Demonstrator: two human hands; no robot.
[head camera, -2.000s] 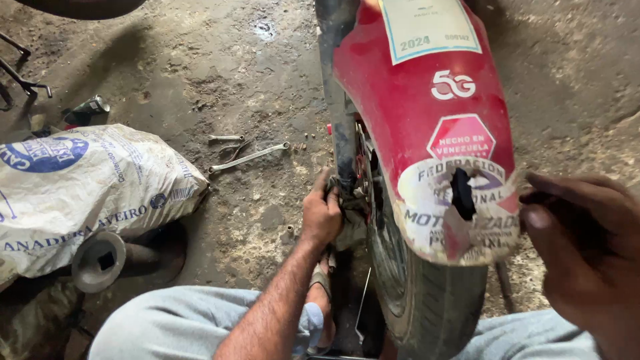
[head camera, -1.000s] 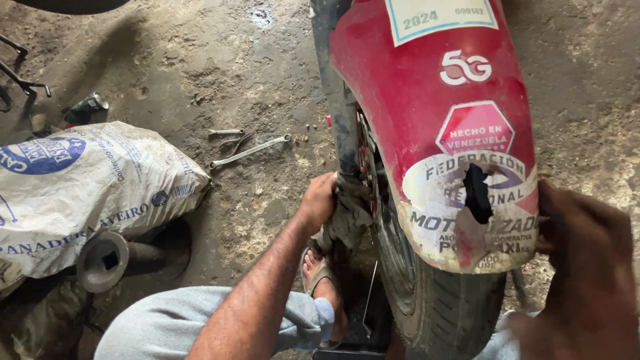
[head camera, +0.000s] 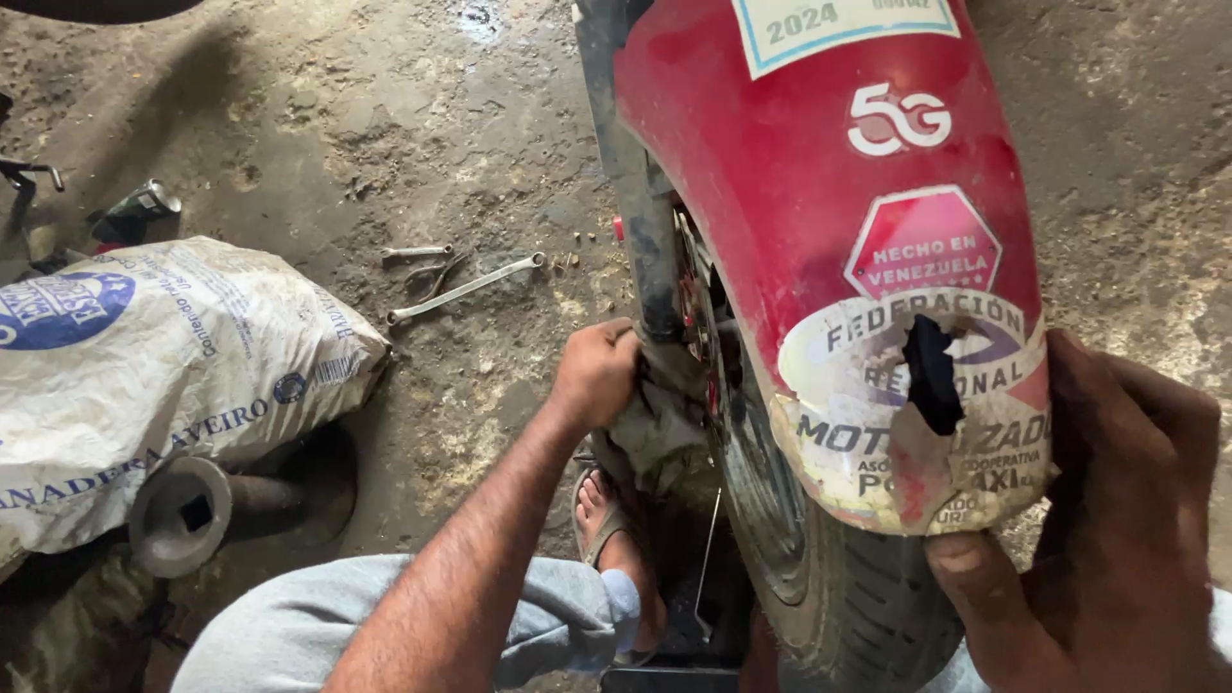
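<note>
A red motorcycle fender (head camera: 818, 154) with several stickers and a jagged hole near its lower end covers the top of a tyre (head camera: 881, 606). My right hand (head camera: 1107, 510) is at the fender's lower right corner, thumb at the bottom edge and fingers at the side. My left hand (head camera: 602, 375) is closed on a dark grey rag (head camera: 664, 423), beside the lower end of the dark fork leg (head camera: 645, 241). Part of the rag hangs between that hand and the wheel. The hub, left of the tyre, is partly hidden by the fender and fork leg.
Wrenches (head camera: 467, 289) lie on the rough concrete floor left of the wheel. Further left are a white woven sack (head camera: 192, 366), a flanged metal part with a square hole (head camera: 173, 539) and a can (head camera: 149, 200). My sandalled foot (head camera: 606, 520) and a thin metal rod (head camera: 707, 568) are below the rag.
My right hand has come round the fender's lower right corner, with the thumb now at its bottom edge. My left hand stays by the fork leg with the rag.
</note>
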